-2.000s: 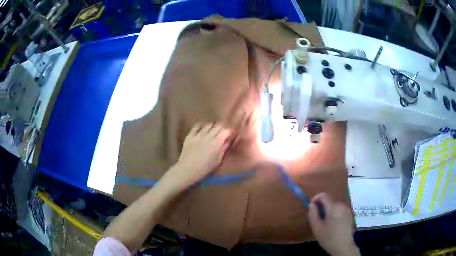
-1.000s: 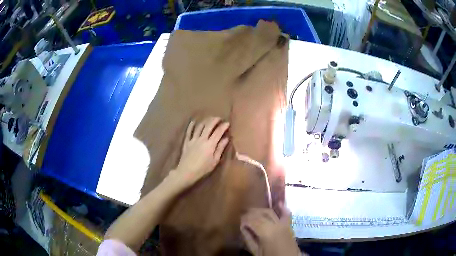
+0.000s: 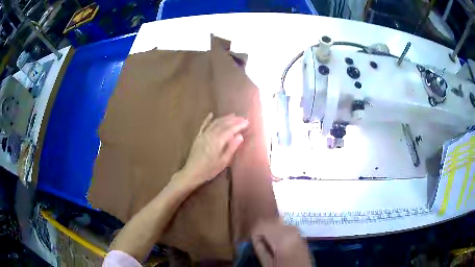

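The brown garment (image 3: 156,104) lies over the left part of the white table, its left edge over the blue bin and its lower edge over the table front. My left hand (image 3: 213,148) lies on top of it, palm down, fingers slightly spread. My right hand (image 3: 281,242) is blurred at the garment's lower right corner and cut near the frame bottom; its fingers seem closed on the cloth edge. The sewing machine (image 3: 385,99) stands to the right, its needle area beside the cloth.
A blue bin (image 3: 78,125) is at the left and another blue bin (image 3: 234,6) behind the table. A chart with yellow stripes (image 3: 461,172) stands at the right. Ruler marks (image 3: 359,215) run along the table's front edge. Another machine (image 3: 18,104) is at far left.
The garment has shifted left, away from the needle area, and lies folded differently. The blue tape and the white edging no longer show. My right hand has moved slightly lower; my left hand stays on the cloth.
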